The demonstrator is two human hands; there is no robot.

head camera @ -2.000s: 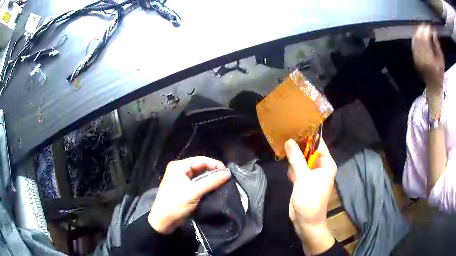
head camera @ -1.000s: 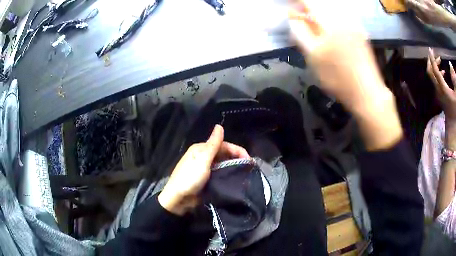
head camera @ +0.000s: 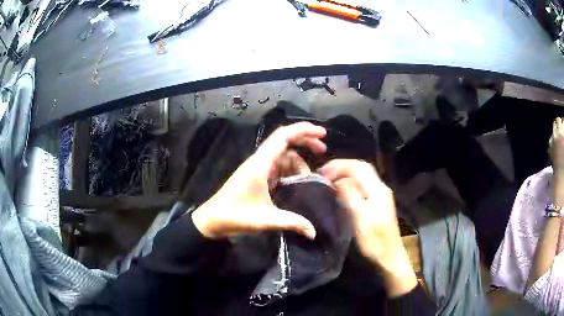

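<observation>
A dark garment piece is held up over my lap, with a pale edge along its top and white frayed threads down its left side. My left hand is around its left side, thumb in front and fingers spread behind the top edge. My right hand, slightly blurred, pinches the right end of the top edge; its fingertips are partly hidden. An orange-and-black tool lies on the table.
The dark table curves across the top, with twisted cord bundles at its left. Grey cloth hangs at right over wooden slats. A person's arm in a pink sleeve is at far right.
My right hand has laid the orange tool on the table and come back to the cloth. The orange-brown patch has left view. My left hand's fingers have spread around the cloth.
</observation>
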